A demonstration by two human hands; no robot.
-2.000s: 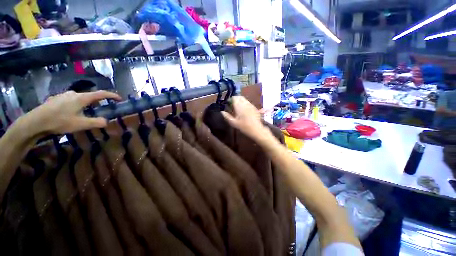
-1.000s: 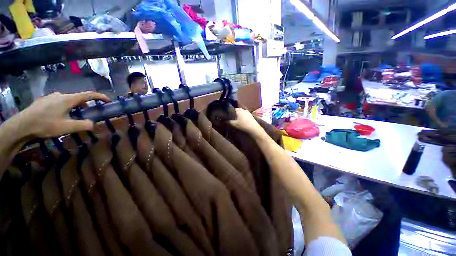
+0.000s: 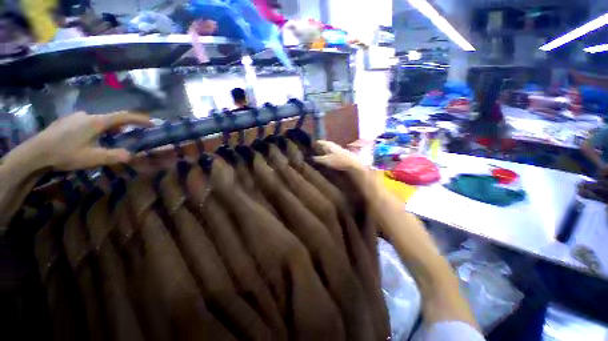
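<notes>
Brown coats (image 3: 247, 220) hang in a dense row on dark hangers (image 3: 227, 153) hooked over a dark garment rail (image 3: 220, 124). My left hand (image 3: 73, 143) is at the rail's left part, fingers over it and thumb below, around the rail. My right hand (image 3: 340, 161) is at the right end of the row, gripping the shoulder of the endmost coat; its fingertips are partly hidden in the cloth. Pale basting stitches show faintly near the collars. The frame is blurred.
A white table (image 3: 553, 190) at right holds a red plastic bag (image 3: 415, 170), green cloth (image 3: 487, 189), red bowl (image 3: 505, 176) and dark bottle (image 3: 569, 220). A loaded shelf (image 3: 133, 48) is above the rail. A person's head (image 3: 238, 95) shows behind it.
The view has shifted, so the table sits slightly further right. Several hangers have bunched nearer the rail's right end. My left hand stays at the rail and my right hand stays at the end coat.
</notes>
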